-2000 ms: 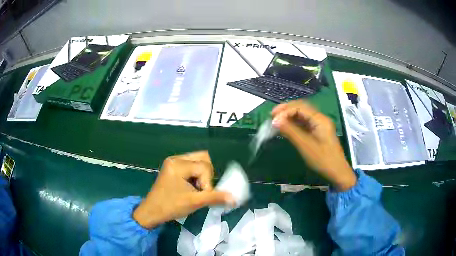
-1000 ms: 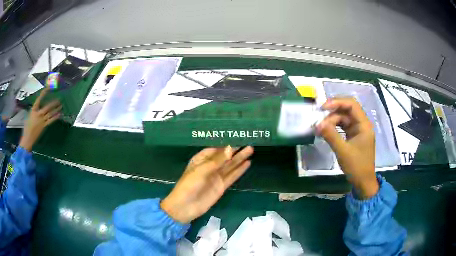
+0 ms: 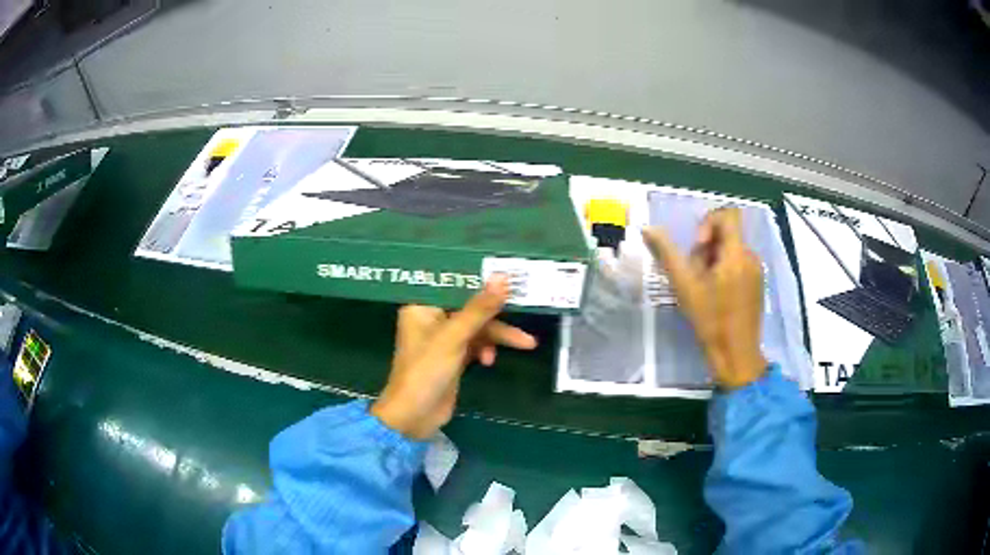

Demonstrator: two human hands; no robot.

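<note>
A green and white box lid [image 3: 369,244] lies tilted in front of me, its green "SMART TABLETS" side facing me. A white barcode label [image 3: 548,284] is on the right end of that side. My left hand [image 3: 434,352] is at the lid's lower edge, with the thumb on the label's left end and the other fingers spread below. It grips nothing that I can see. My right hand [image 3: 719,293] is raised over the open box base with its tablet in a sleeve [image 3: 776,249]. Its fingers are bent and blurred; whether it holds anything cannot be told.
Backing paper [image 3: 592,526] is heaped at the near edge. Another box base [image 3: 261,173] stands behind the lid on the left, and another lid [image 3: 863,293] at right. A card with yellow and black rectangles [image 3: 30,363] is at far left, beside a blue sleeve [image 3: 13,455].
The label has gone from my right hand onto the lid's side, and my left thumb now touches it. The lids and bases have shifted. The neighbour's hand has left the far-left lid.
</note>
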